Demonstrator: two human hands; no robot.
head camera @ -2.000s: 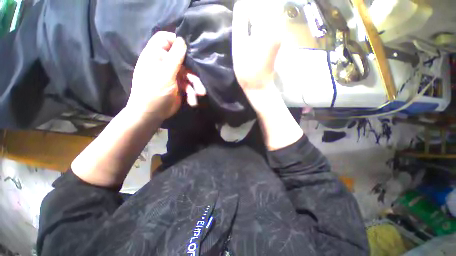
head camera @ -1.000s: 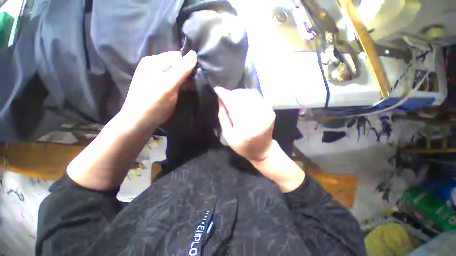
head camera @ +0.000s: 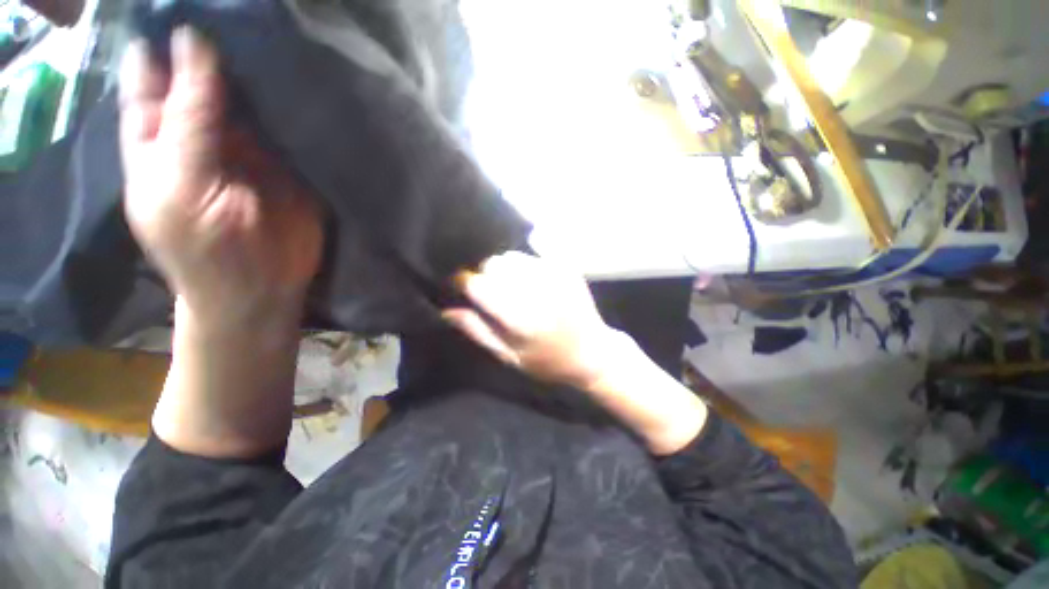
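Observation:
A dark grey-blue garment point(head camera: 380, 150) spreads over the table at the upper left and hangs to its front edge. My left hand point(head camera: 219, 184) is blurred, palm showing, fingers pointing up against the lifted cloth at the left; whether it grips the cloth I cannot tell. My right hand point(head camera: 535, 322) pinches the garment's lower right edge between thumb and fingers near the table's front edge. The cloth hides the fingertips in part.
The white machine bed point(head camera: 644, 219) glares right of the garment. Metal machine parts point(head camera: 776, 184), a slanting wooden strip point(head camera: 822, 115) and a dark cord point(head camera: 742, 213) are at the upper right. A green box point(head camera: 31, 113) stands at the far left.
My left hand has moved left and up and turned palm into view. The garment has swung left and its shiny lining is mostly out of sight. My right hand has shifted only slightly.

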